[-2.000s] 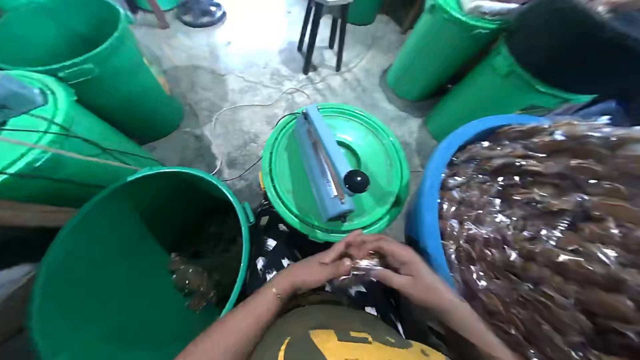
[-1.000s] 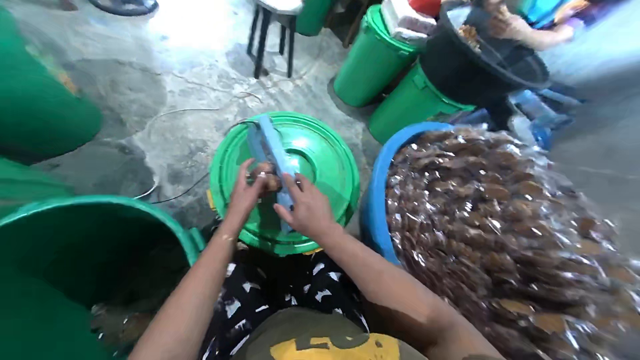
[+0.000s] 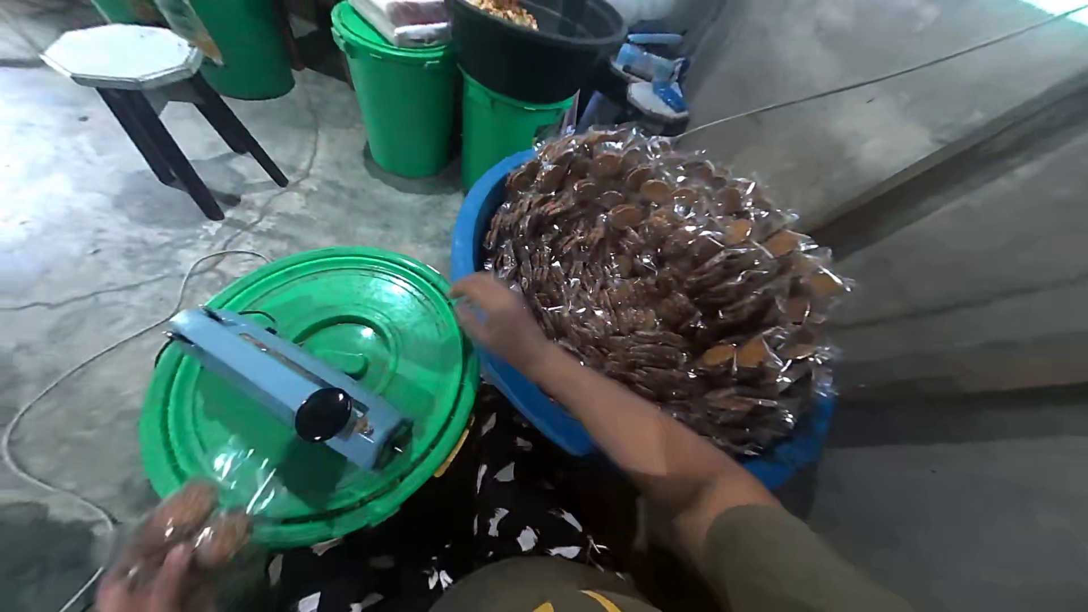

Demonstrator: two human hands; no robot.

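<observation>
My left hand (image 3: 157,565), blurred at the lower left, holds a clear plastic packet of brown round pieces (image 3: 223,534) over the near edge of a green lid (image 3: 399,319). On that lid lies a blue hand impulse sealer (image 3: 255,370) with a black round knob (image 3: 324,415). My right hand (image 3: 497,316) is at the left rim of a blue tub (image 3: 473,229), its fingers bent over the gap between tub and lid; nothing shows in them. The tub is heaped with clear packets of flat brown rounds (image 3: 629,280).
Green lidded bins (image 3: 395,106) stand behind, one beneath a black basin (image 3: 535,55). A stool with a white top (image 3: 123,55) is at the upper left. A cable (image 3: 76,370) runs along the concrete floor left of the lid. A wall (image 3: 952,170) rises on the right.
Both hands have left the sealer, where they were a second ago; the left is now lower left with the packet, the right at the tub's rim. The view has swung to the right.
</observation>
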